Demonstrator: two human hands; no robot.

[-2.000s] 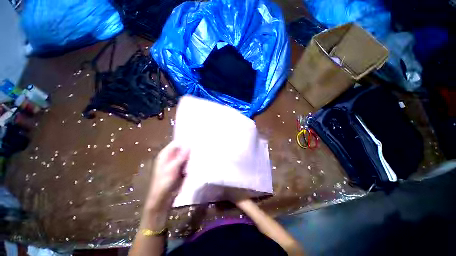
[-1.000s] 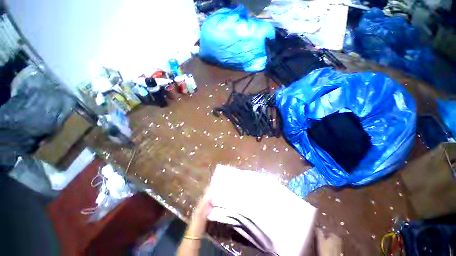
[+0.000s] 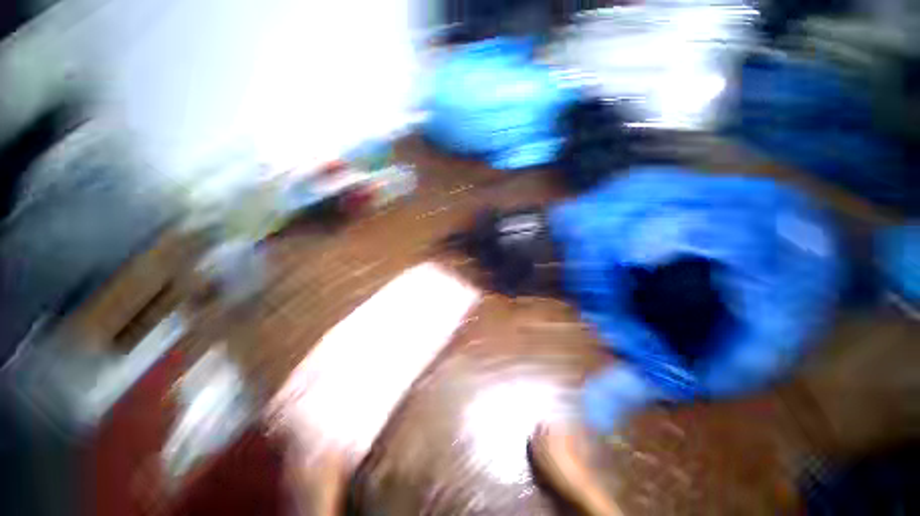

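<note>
The view is strongly blurred. The pale pink garment (image 3: 378, 358) lies as a long flat shape over the near left part of the brown table, slanting from the table edge towards the hangers. My left hand (image 3: 321, 472) is at its near end, at the bottom of the picture; its fingers and any grip are too blurred to tell. My right hand (image 3: 565, 466) is low in the centre, apart from the garment, beside a bright white patch on the table; its fingers are not clear.
The blue plastic bag (image 3: 767, 287) with black cloth inside stands right of centre, with black hangers (image 3: 520, 247) at its left. Small bottles (image 3: 353, 191) line the wall. A closed blue bag (image 3: 496, 106) is at the rear. White plastic (image 3: 207, 413) lies at left.
The pink garment has moved left and away from my right hand, and now shows as a longer, narrower shape. My left hand has moved left and down. The view has swung left since the earliest frame.
</note>
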